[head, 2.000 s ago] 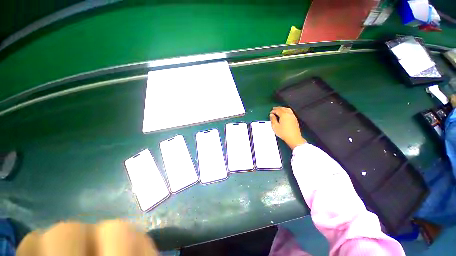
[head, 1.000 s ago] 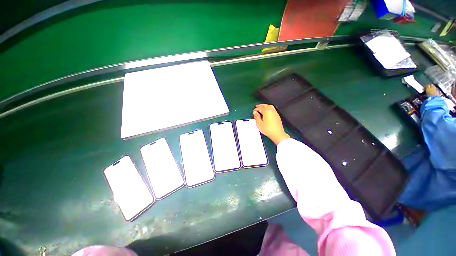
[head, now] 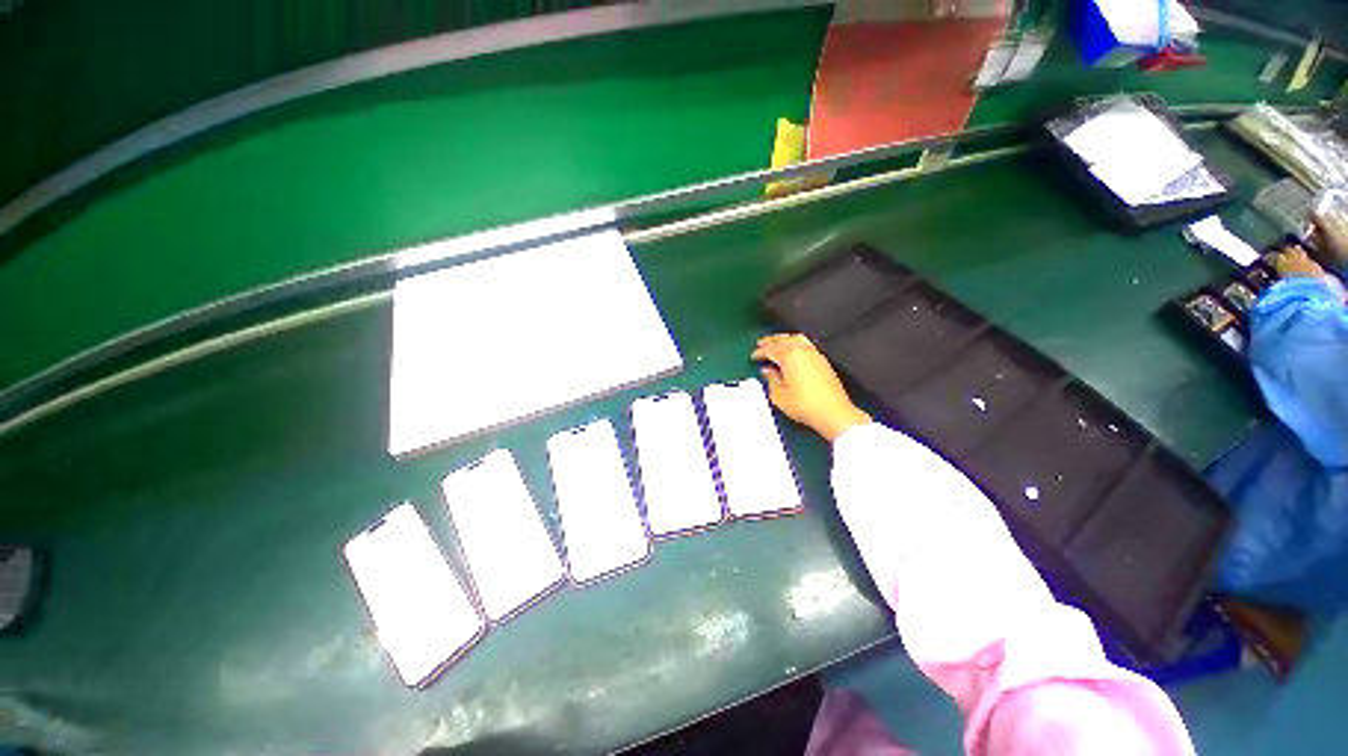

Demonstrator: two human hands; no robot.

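Observation:
Several phone screens with white faces lie side by side in a slightly curved row on the dark green bench. The leftmost screen (head: pixel 413 594) is tilted most, and the rightmost screen (head: pixel 751 449) lies just below my right hand. My right hand (head: pixel 806 386) rests at the top right corner of the rightmost screen, fingers curled; whether it pinches anything cannot be told. A long black phone tray (head: pixel 1005 428) with empty slots lies diagonally to the right of my hand, with tiny white bits in it. My left hand is out of the picture.
A large white board (head: pixel 532 338) lies behind the row, near the metal rail. At the right a person in blue sleeves (head: pixel 1301 347) handles parts at another black tray (head: pixel 1215 313). A black tray with white sheets (head: pixel 1138 157) lies at the back right. A dark object (head: pixel 16 586) is at the far left.
The left hand, blurred at the bottom left two seconds ago, has left the picture. The camera view has shifted. My right hand and the screens keep about the same places on the bench.

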